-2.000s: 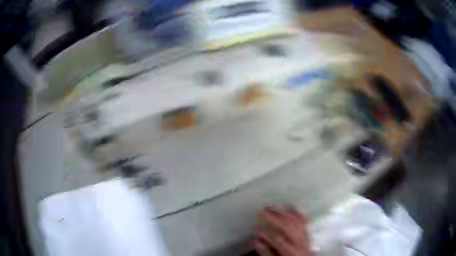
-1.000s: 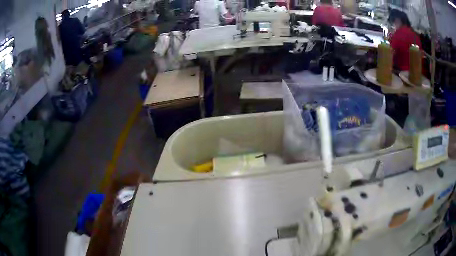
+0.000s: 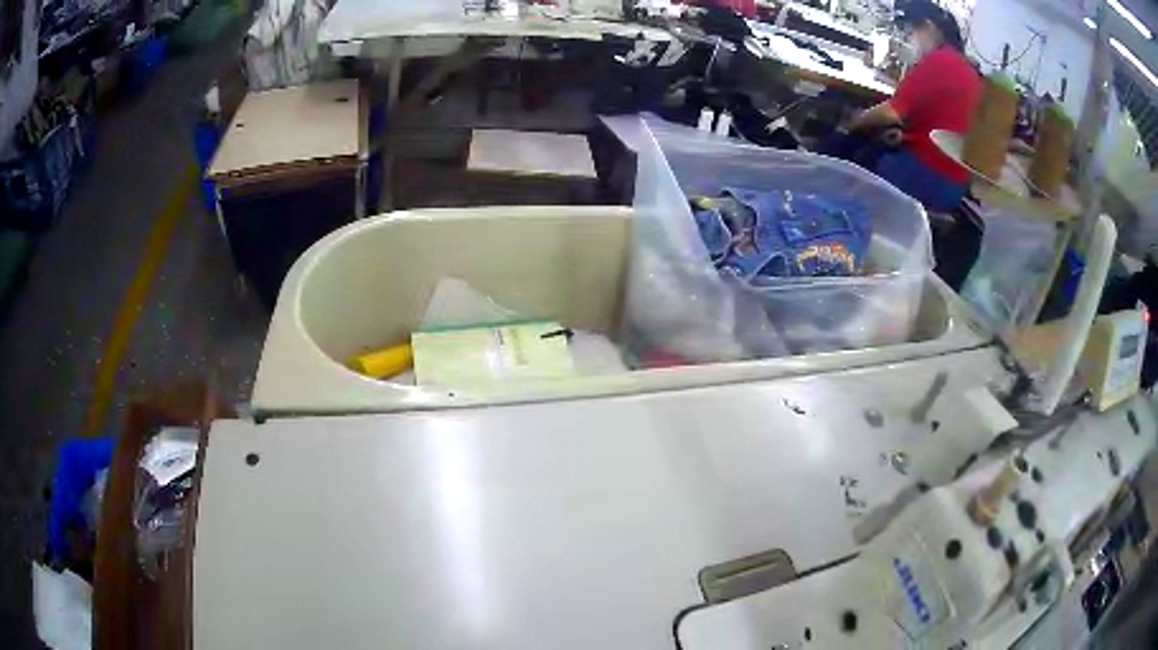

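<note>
Neither of my hands is in the picture. The pale machine table (image 3: 381, 521) lies nearest in front of me. The cream sewing machine head (image 3: 1016, 508), with blue JUKI lettering, stands at the lower right, cut off by the edge. A cream trough (image 3: 470, 229) is set behind the table. In it stands a clear plastic bag (image 3: 825, 311) with blue denim (image 3: 800, 235) inside. A pale yellow-green pad (image 3: 489, 356) and a yellow item (image 3: 382, 361) lie in its left part.
A control panel (image 3: 1118, 359) is at the right edge. Brown thread cones (image 3: 993, 125) stand behind. A person in red (image 3: 937, 114) sits at another table at the back right. A wooden box (image 3: 290, 130) stands beyond the trough. A brown shelf with plastic-wrapped items (image 3: 165, 489) is at the left.
The view has swung from the machine table to the trough and floor, then closer and to the right. The hand and white cloth seen earliest are out of the picture.
</note>
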